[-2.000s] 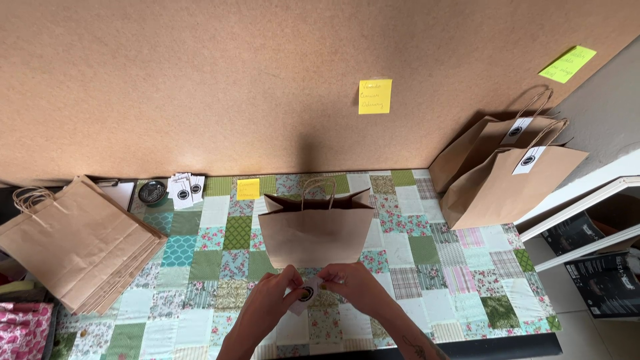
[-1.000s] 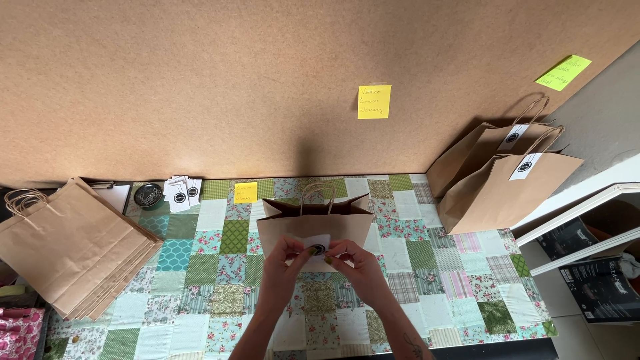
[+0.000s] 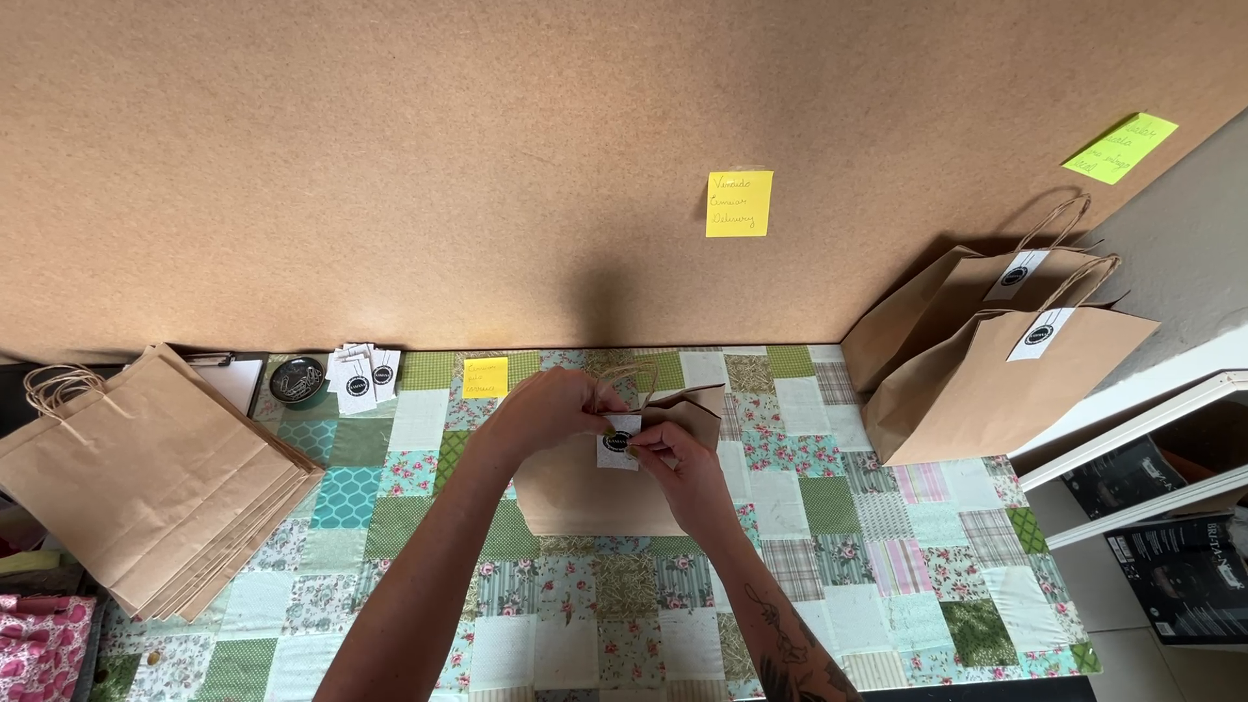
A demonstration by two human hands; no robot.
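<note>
An open brown kraft paper bag (image 3: 585,502) with twisted paper handles stands on the patchwork cloth (image 3: 624,624). Against the upper part of its front is a white tag with a round black logo (image 3: 612,458). My left hand (image 3: 561,414) grips the tag's top together with the bag's rim, its fingers partly behind the rim. My right hand (image 3: 678,456) pinches the tag's right edge between thumb and finger. Any fastener at the tag's top is hidden by my left fingers.
Flat paper bags (image 3: 156,478) are stacked at left. Near them are a dark dish of paper clips (image 3: 297,380), loose tags (image 3: 359,378) and a clipboard (image 3: 229,382). Two tagged bags (image 3: 1004,390) stand at right. Sticky notes (image 3: 739,205) are on the board behind.
Both hands, with the tag, have moved up from below the bag's front to its upper rim. My left hand now grips the rim with the tag against it.
</note>
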